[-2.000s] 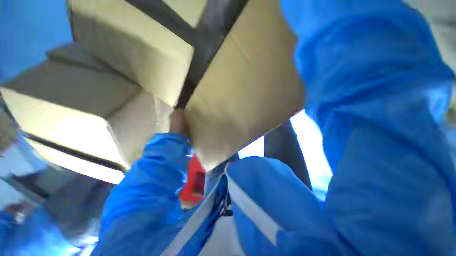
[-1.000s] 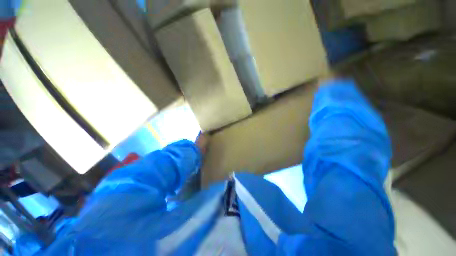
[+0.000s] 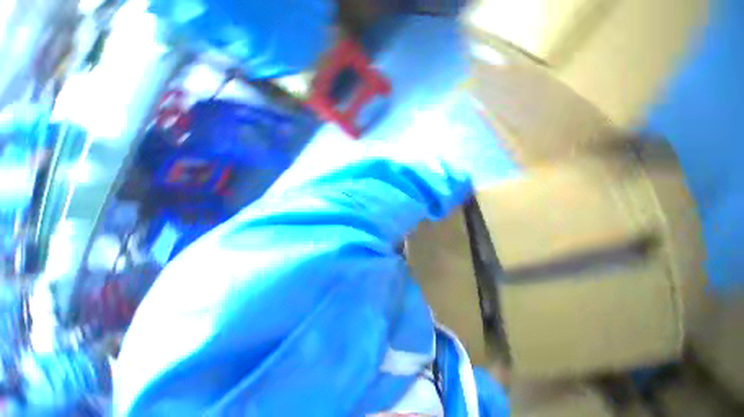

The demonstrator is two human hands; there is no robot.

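The view is strongly blurred. A blue sleeve, which looks like my left arm, crosses from the bottom left to the centre. Its cuff end lies beside brown cartons, and no hand shows clearly there. My right hand cannot be made out. A brown carton (image 3: pixel 583 326) with a dark band or gap across it stands right of the sleeve. More brown cardboard (image 3: pixel 644 65) shows above it. Whether I touch either is not visible.
A red plastic object (image 3: pixel 352 85) with a dark opening is at the top centre on a bright floor. Blue clothing (image 3: pixel 245 32), perhaps another person's, is at the top. Blurred dark blue and red items (image 3: pixel 220 155) lie left. Blue floor shows at the far right.
The view has swung round. The carton held between both my hands a second ago is no longer seen held. One sleeve now fills the centre, and cartons are on the right.
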